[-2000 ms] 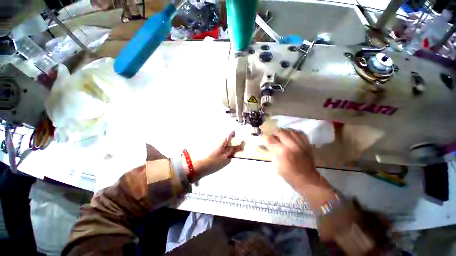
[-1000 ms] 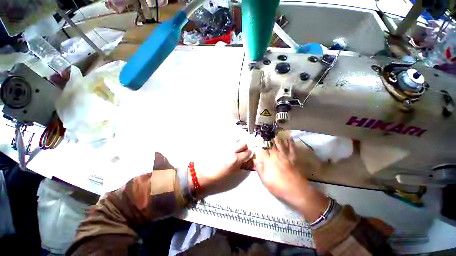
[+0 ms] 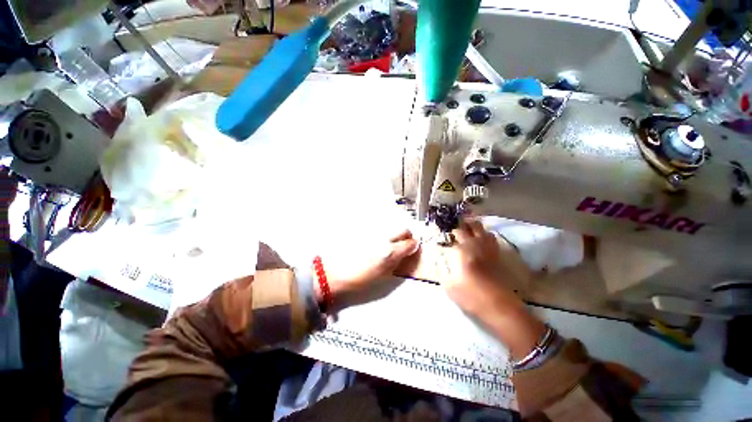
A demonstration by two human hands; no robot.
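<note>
The off-white sewing machine [image 3: 577, 148] marked HIKARI stands at the right, its presser foot and needle [image 3: 445, 221] at the head's left end. My left hand [image 3: 381, 265] lies on the bed just left of the needle, thumb and fingers together at a small white piece of cloth [image 3: 420, 244] that is hard to make out in the glare. My right hand [image 3: 478, 268] is just right of and in front of the needle, its fingertips down by the presser foot and partly hidden there. Whether the right fingers hold cloth cannot be seen.
A white-yellowish cloth pile [image 3: 157, 165] lies at the left by another machine [image 3: 49, 140]. A blue paddle shape [image 3: 272, 78] and a green cone [image 3: 444, 49] hang over the table. White scraps [image 3: 536, 243] lie under the arm. A ruler [image 3: 412, 363] marks the front edge.
The view has shifted, so the machine sits farther right and lower than at first. My right hand has come in to the presser foot; my left hand remains beside the needle.
</note>
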